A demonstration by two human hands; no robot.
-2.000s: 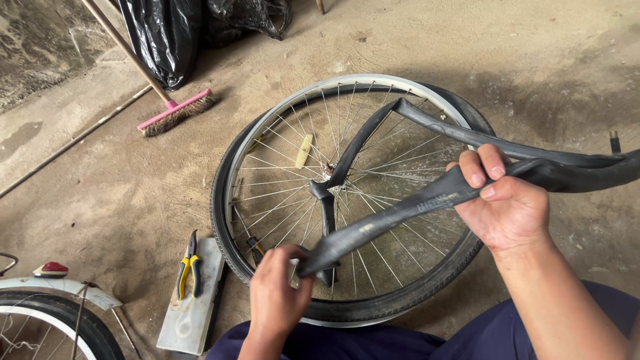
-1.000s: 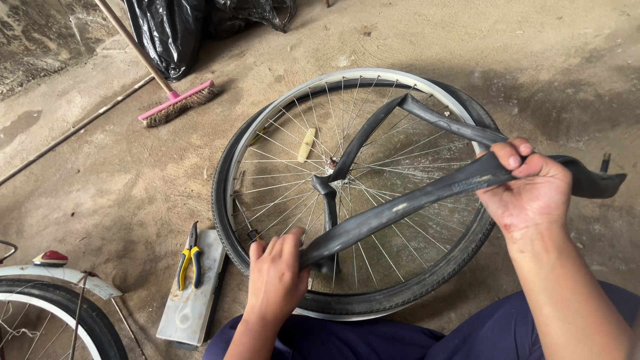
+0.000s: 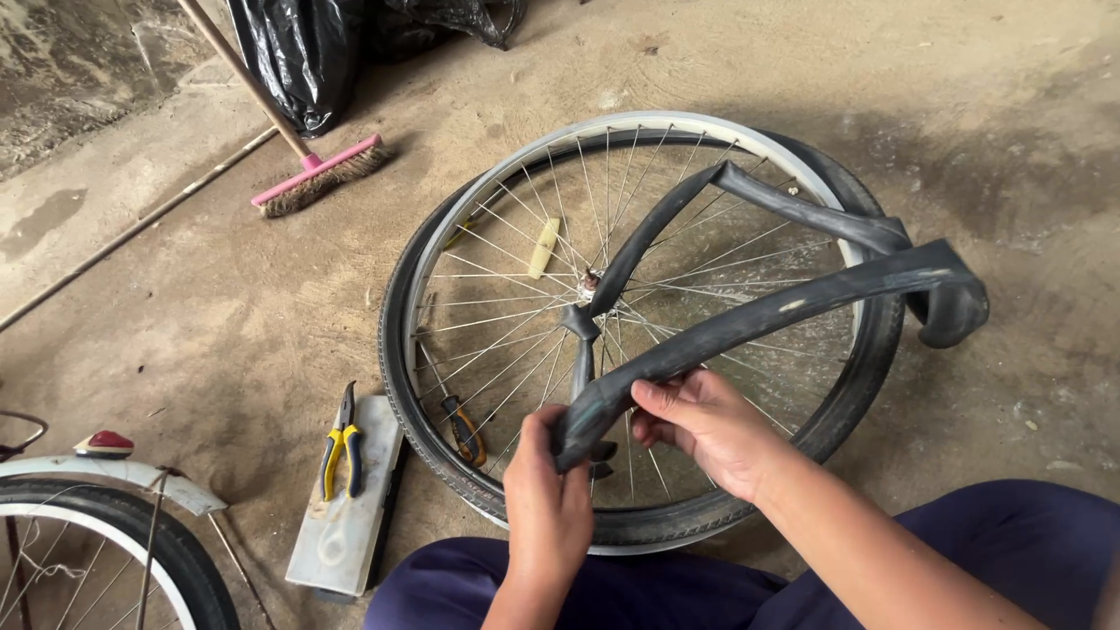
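A black rubber inner tube [image 3: 752, 313] lies partly across a spoked bicycle wheel [image 3: 516, 184] and is lifted at its near part. My left hand [image 3: 549, 490] is closed around the tube at the wheel's near side. Just right of it, my right hand [image 3: 704, 429] holds the same stretch between thumb and fingers. The rest of the tube folds at the right, bends back over the rim and runs down past the hub [image 3: 589, 284]. Under the spokes a screwdriver [image 3: 462, 429] and a pale flat strip [image 3: 543, 248] show. The wheel's black tyre [image 3: 875, 350] sits partly outside the rim.
Left of the wheel, curved-nose pliers [image 3: 343, 451] with yellow and blue handles lie on a clear-lidded case [image 3: 337, 525]. Another bicycle wheel with a fender [image 3: 114, 477] stands at lower left. A pink broom [image 3: 319, 175], a long pole [image 3: 144, 223] and black plastic bags [image 3: 302, 61] are farther back.
My right hand has moved left and down along the tube, from its far right stretch to beside my left hand. The tube's right part now hangs folded beyond the rim.
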